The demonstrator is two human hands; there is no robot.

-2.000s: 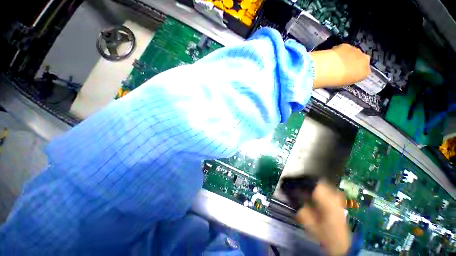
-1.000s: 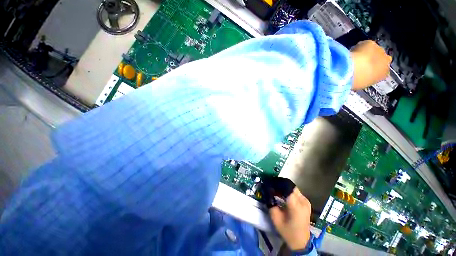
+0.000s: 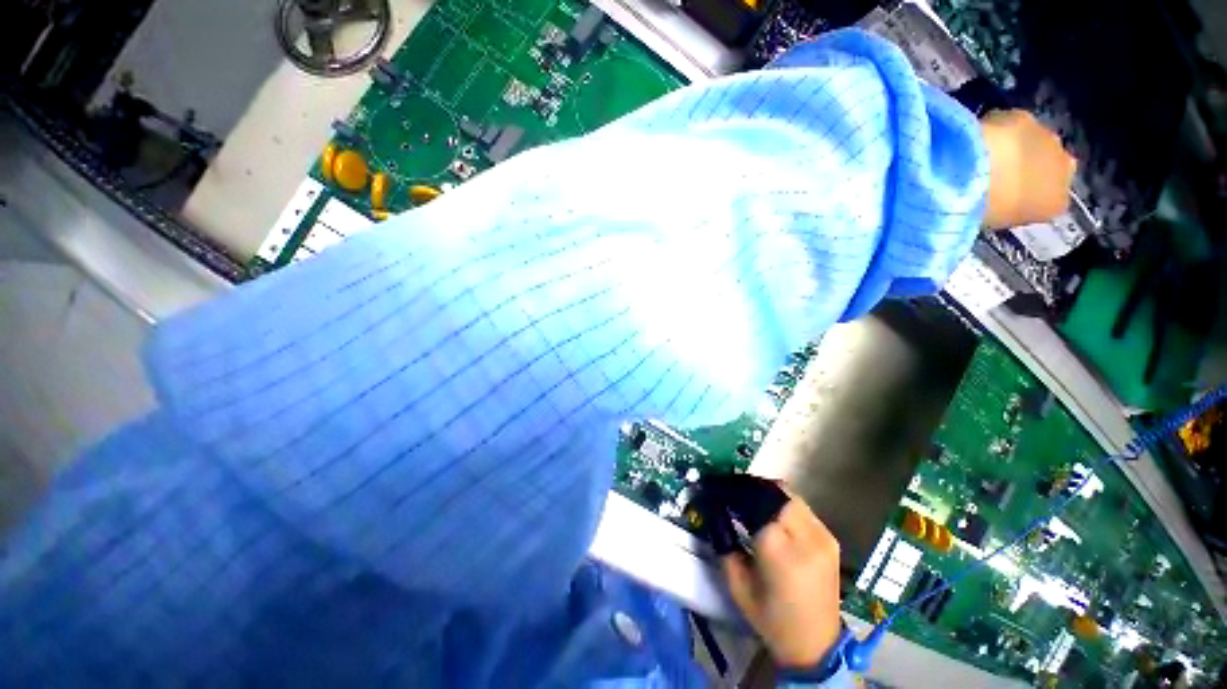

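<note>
My left hand (image 3: 1029,170) is at the dark component bins at the upper right. Its fingertips are hidden, so I cannot tell what it holds. Silvery small parts lie in a front bin (image 3: 1029,268) just below it. My right hand (image 3: 783,572), with black finger cots, is bent over the near right corner of a green circuit board (image 3: 518,88). Its fingertips are at the board, but I cannot tell whether they hold a part. My left sleeve covers the middle of this board. Orange-yellow disc parts (image 3: 350,170) and white blocks (image 3: 285,229) stand at its left.
A metal plate (image 3: 861,417) shows between this board and another populated board (image 3: 1002,444) on the right. A blue coiled cord (image 3: 989,552) crosses that board to my right wrist. Metal rails (image 3: 659,545) edge the boards. A handwheel (image 3: 332,27) is at the upper left.
My left hand has moved right over the bins. My right hand has moved left from the gap between the boards to the near board corner, and is there nearly still. The view has shifted.
</note>
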